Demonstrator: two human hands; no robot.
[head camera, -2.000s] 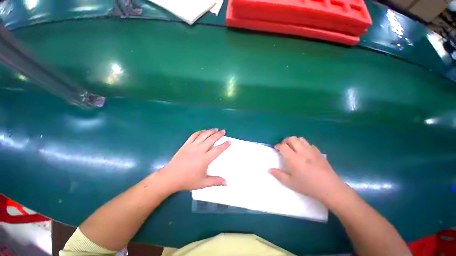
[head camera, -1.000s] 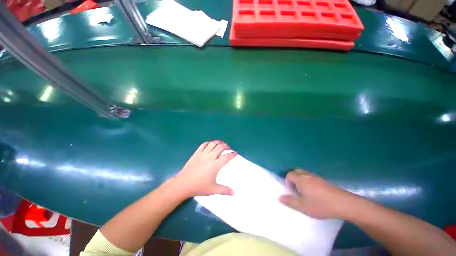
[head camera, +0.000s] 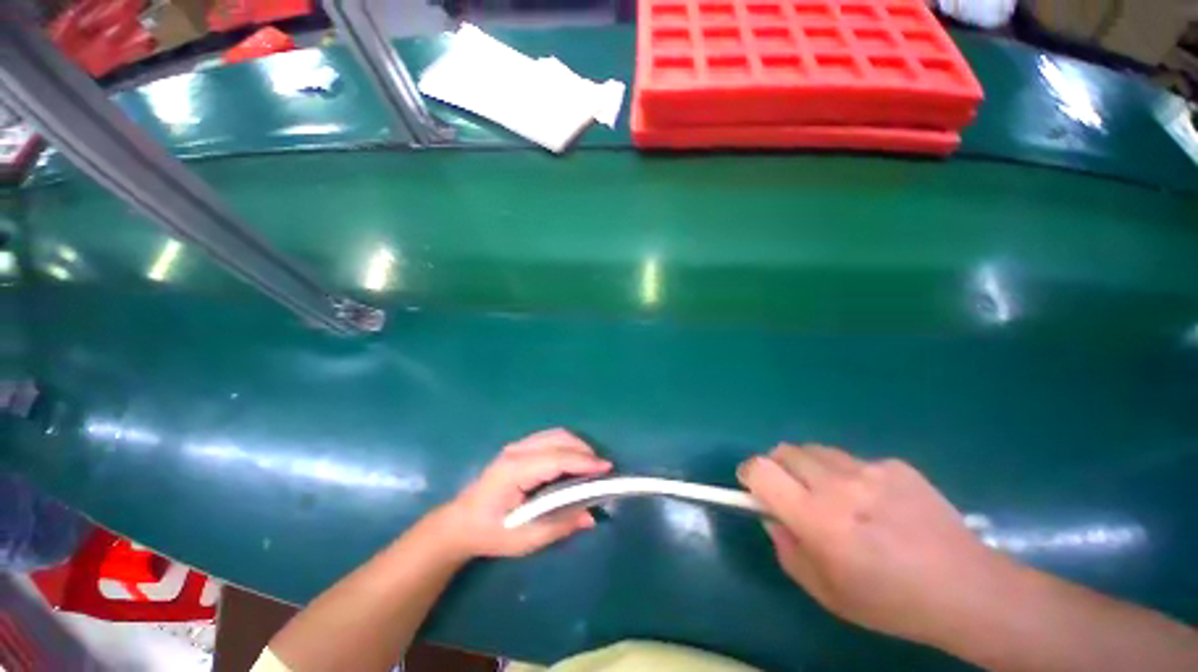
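A white sheet or thin stack of sheets (head camera: 644, 487) stands edge-on between my hands, so only its narrow, curved white edge shows. My left hand (head camera: 536, 494) grips its left end, with fingers behind and thumb in front. My right hand (head camera: 854, 525) grips its right end between thumb and fingers. The sheet's broad faces are hidden by the view angle. A small dark spot shows by my left thumb tip; I cannot tell what it is.
Stacked red compartment trays (head camera: 804, 79) and a white stack (head camera: 512, 87) lie across the green bench (head camera: 736, 381). A silver metal post (head camera: 223, 217) meets the bench at the left; another (head camera: 392, 79) stands behind it. Red-and-white items (head camera: 132, 578) are below the bench at the lower left.
The white sheet lay flat under my hands and was then partly lifted; now it is held on edge and bowed. My left hand has changed from pressing to gripping. The view has shifted.
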